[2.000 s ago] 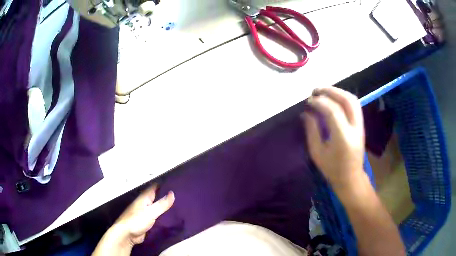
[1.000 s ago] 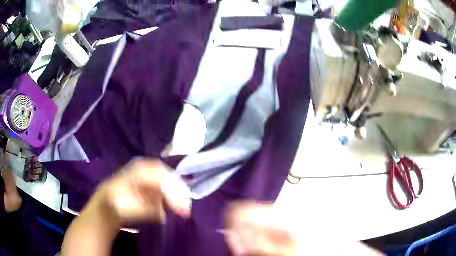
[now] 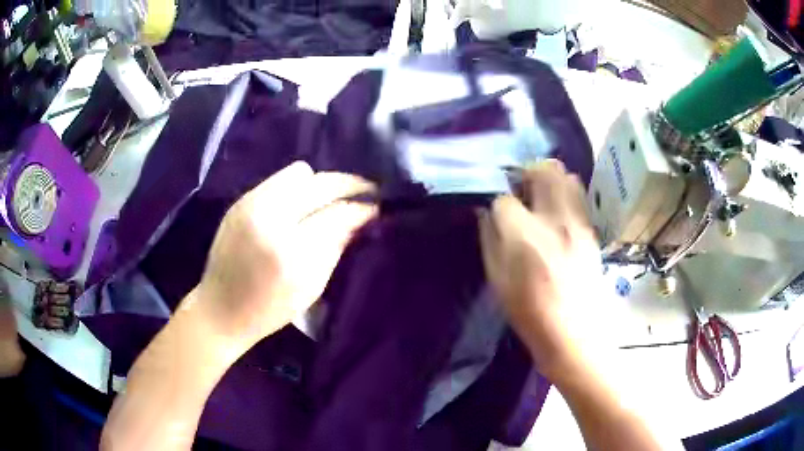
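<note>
A large dark purple garment piece (image 3: 397, 317) covers the middle of the table, with a pale grey-lilac patch (image 3: 458, 158) at its upper part, blurred by motion. My left hand (image 3: 282, 238) pinches the purple cloth left of the patch with thumb and fingers. My right hand (image 3: 538, 238) grips the cloth at the patch's lower right edge; its fingertips are blurred. A dark strip crosses the patch. Another purple piece with a pale edge (image 3: 212, 141) lies to the left.
A sewing machine head (image 3: 630, 181) stands at the right with a green thread cone (image 3: 718, 88) behind it. Red-handled scissors (image 3: 712, 352) lie right of the cloth. A purple box with a round grille (image 3: 53, 198) and a small dark case (image 3: 55, 306) are far left.
Both hands have moved up and away from the table's near edge onto the cloth, now holding it beside the patch. The purple cloth has shifted and covers much of the pale lining.
</note>
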